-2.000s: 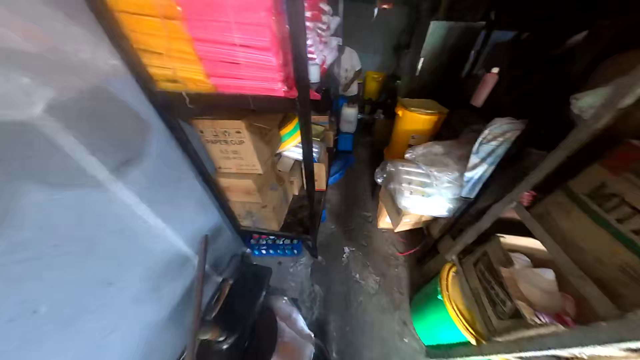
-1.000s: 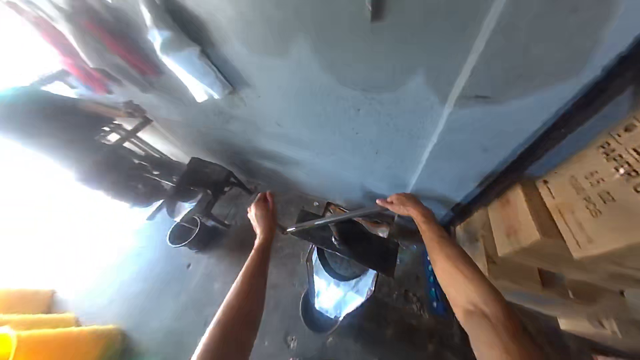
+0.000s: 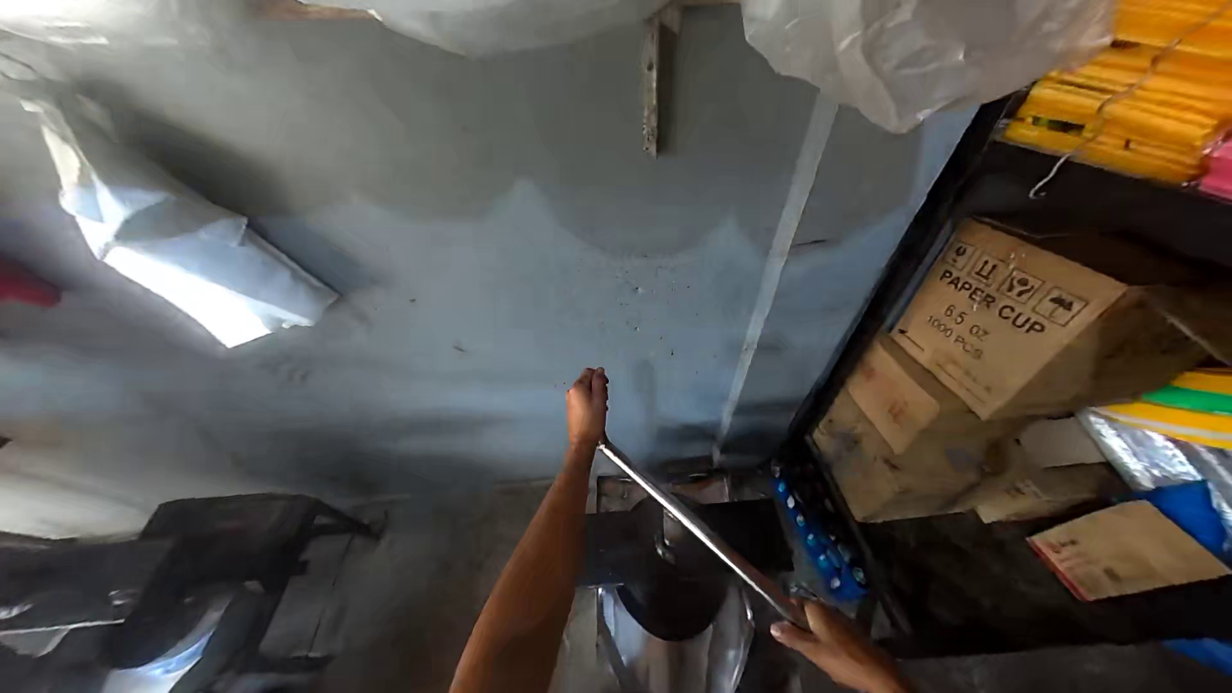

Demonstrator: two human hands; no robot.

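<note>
A long, slim metal bar [image 3: 688, 520] runs slantwise between my two hands, over a dark machine or stand [image 3: 688, 544] with a rounded black part. My left hand [image 3: 587, 404] is closed at the bar's upper left end, raised in front of the grey-blue wall. Around the lower right end, my right hand [image 3: 828, 640] is closed, its thumb lying along the bar. Below the dark stand is a shiny, clear or silvery sheet [image 3: 674, 640], partly hidden by my left forearm.
Cardboard boxes [image 3: 1006, 318] fill a dark-framed rack at the right, with yellow packs [image 3: 1116, 106] above. Beside the rack's foot is a blue crate [image 3: 818, 529]. Another dark stand [image 3: 231, 549] is at the lower left. Plastic sheeting [image 3: 914, 48] hangs overhead, and a pale bag [image 3: 192, 241] hangs on the left.
Both hands, out of sight two seconds ago, held the bar one second ago. The bar's slant has reversed, its left end now higher than its right. The view has swung strongly.
</note>
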